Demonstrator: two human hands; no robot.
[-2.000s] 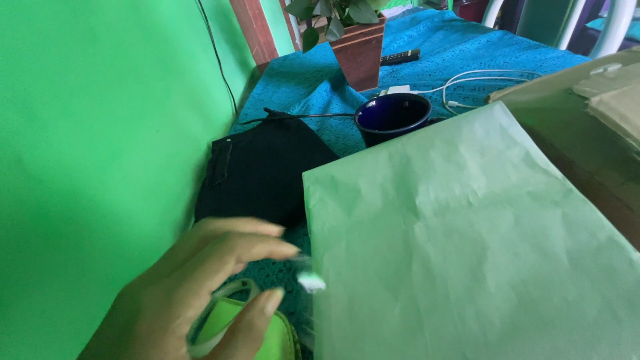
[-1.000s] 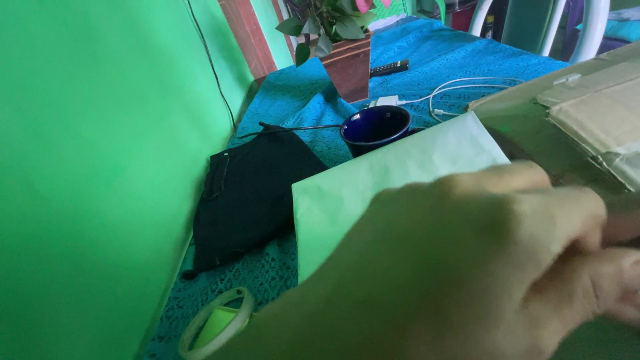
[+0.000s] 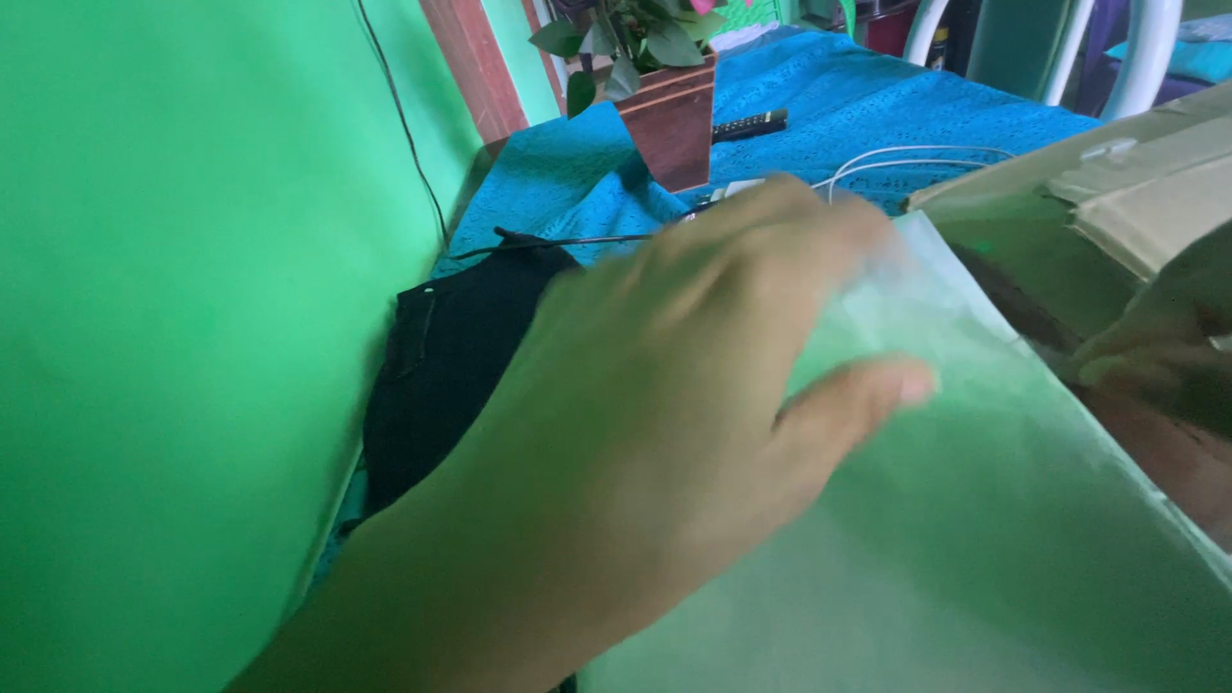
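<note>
My left hand [image 3: 731, 356] is blurred and reaches over a large sheet of pale paper [image 3: 924, 539], its thumb and fingers apart and nothing visible between them. Part of my right hand [image 3: 1165, 356] shows in shadow at the right edge, beside the paper and near a cardboard box [image 3: 1030, 241]; its fingertips and anything it holds cannot be made out. A dark folded cloth [image 3: 452, 346] lies left of the paper, partly behind my left forearm. The dark blue mug is hidden behind my left hand.
A green wall [image 3: 192, 289] rises on the left. Farther back on the blue tablecloth [image 3: 866, 87] are a potted plant in a brown planter [image 3: 669, 125], a black remote control [image 3: 751, 126] and a white cable [image 3: 914, 159]. A black cord [image 3: 568, 241] crosses behind the dark cloth.
My left hand was low at the left with a small pale item two seconds ago, then crossed to the right; it is now back over the paper's upper part. The mug has become covered.
</note>
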